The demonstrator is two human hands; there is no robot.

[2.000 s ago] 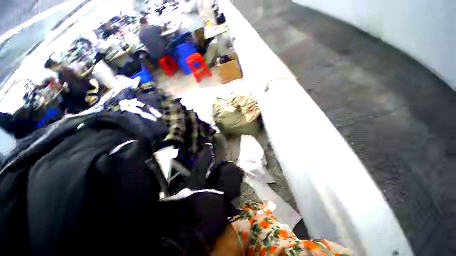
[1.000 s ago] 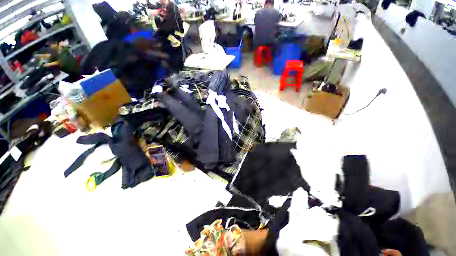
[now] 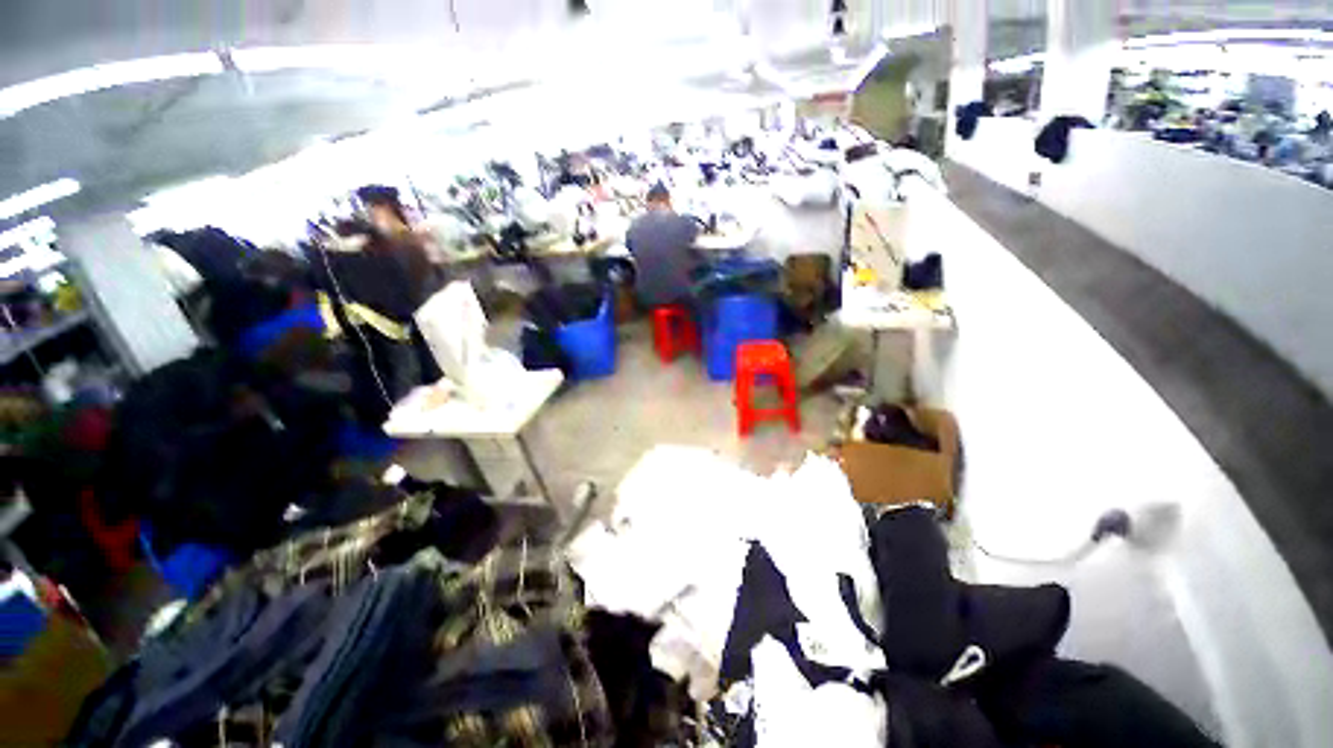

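A black padded garment (image 3: 980, 628) with a thin white drawstring loop (image 3: 965, 666) lies at the lower right, against the white low wall. A bright white fluffy piece (image 3: 702, 519) spreads beside it at the bottom centre, with black cloth showing between its parts. Plaid and dark garments (image 3: 395, 643) are heaped at the lower left. Neither of my hands can be made out in the picture.
A red stool (image 3: 765, 387) and a cardboard box (image 3: 895, 465) stand beyond the garments. A white sewing-machine table (image 3: 483, 406) stands ahead to the left, near blue bins (image 3: 589, 345). A seated person (image 3: 661, 256) and a standing person (image 3: 377, 292) are farther off. The low wall (image 3: 1082, 380) curves along the right.
The view has swung up to the room. The white piece now spreads higher, in front of the stool and box. The floral sleeve and the hand at the bottom have left the picture.
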